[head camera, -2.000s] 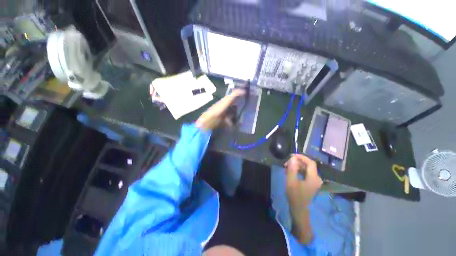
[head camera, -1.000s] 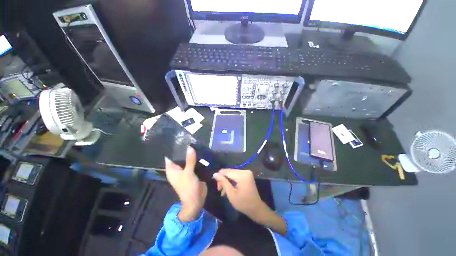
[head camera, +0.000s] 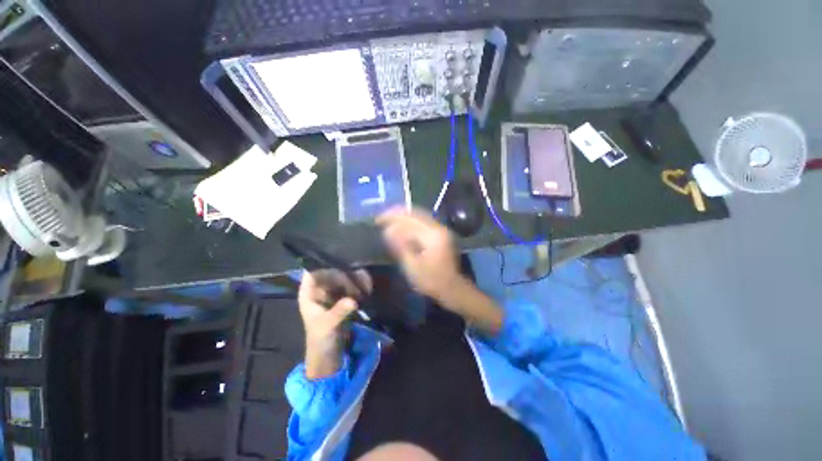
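Note:
My left hand (head camera: 329, 311) holds a dark flat phone (head camera: 326, 258) in front of the bench edge. The phone is tilted and shows nearly edge-on, with a small white spot near its lower end. My right hand (head camera: 428, 252) is blurred, raised to the right of the phone and apart from it; whether it holds anything small cannot be told. The left coupler plate (head camera: 373, 176), blue-purple with a pale L mark, has no phone on it. A pinkish phone (head camera: 551, 162) lies on the right coupler plate (head camera: 516, 180), with a black cable at its near edge.
A black mouse (head camera: 465, 209) and blue coaxial cables (head camera: 479, 171) lie between the plates. The tester (head camera: 360, 81) stands behind. Papers (head camera: 257, 187) lie left, white cards (head camera: 597, 144) and a yellow item (head camera: 685, 186) right. Fans (head camera: 760, 153) stand at both ends; foam-lined trays (head camera: 266, 360) are lower left.
The phone in my left hand has turned from broad face to nearly edge-on. My right hand has moved up, away from the phone. The view has shifted, so the bench sits higher in the picture.

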